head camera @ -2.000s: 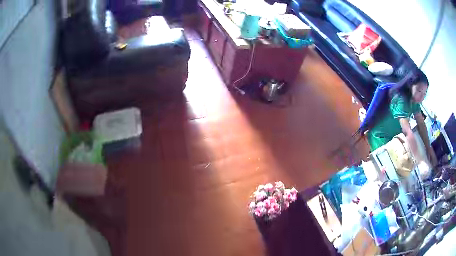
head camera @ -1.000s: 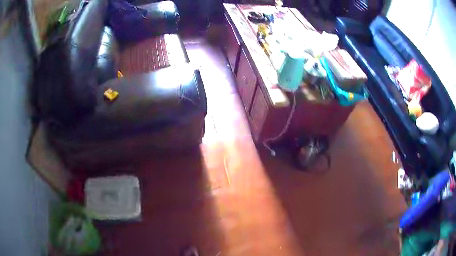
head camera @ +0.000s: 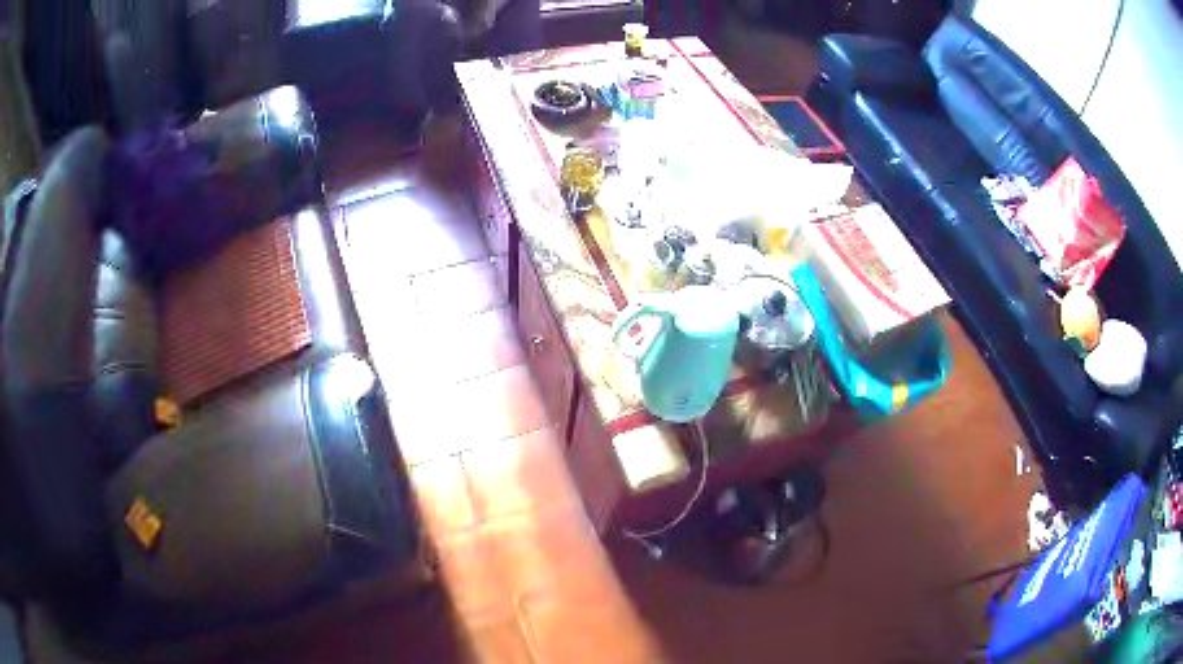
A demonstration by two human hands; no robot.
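Neither of my hands is in the picture. Nearest in front of me is the coffee table (head camera: 529,266) with a marble-patterned top, red lines and dark red drawers. A pale mint-green kettle (head camera: 688,357) stands at its near end, with a cord hanging down. A glass mug (head camera: 583,178) with yellow-green tea stands by the left edge. A round dark ashtray (head camera: 561,100) lies farther back. Small glass cups (head camera: 672,247) and a crumpled white plastic bag (head camera: 727,188) are in the middle. A white and red box (head camera: 876,270) lies at the right edge.
A dark leather sofa (head camera: 221,480) with a reddish-brown ribbed mat (head camera: 234,311) is on the left. A dark blue sofa (head camera: 967,214) with a red bag (head camera: 1074,223) is on the right. A blue board-like thing (head camera: 1066,571) is at lower right. A teal bag (head camera: 889,383) hangs by the table.
The view has moved toward the sofa and table, which look larger. The pink flowers, the white tub and the person in green at the cluttered desk have left view, except a green patch at lower right.
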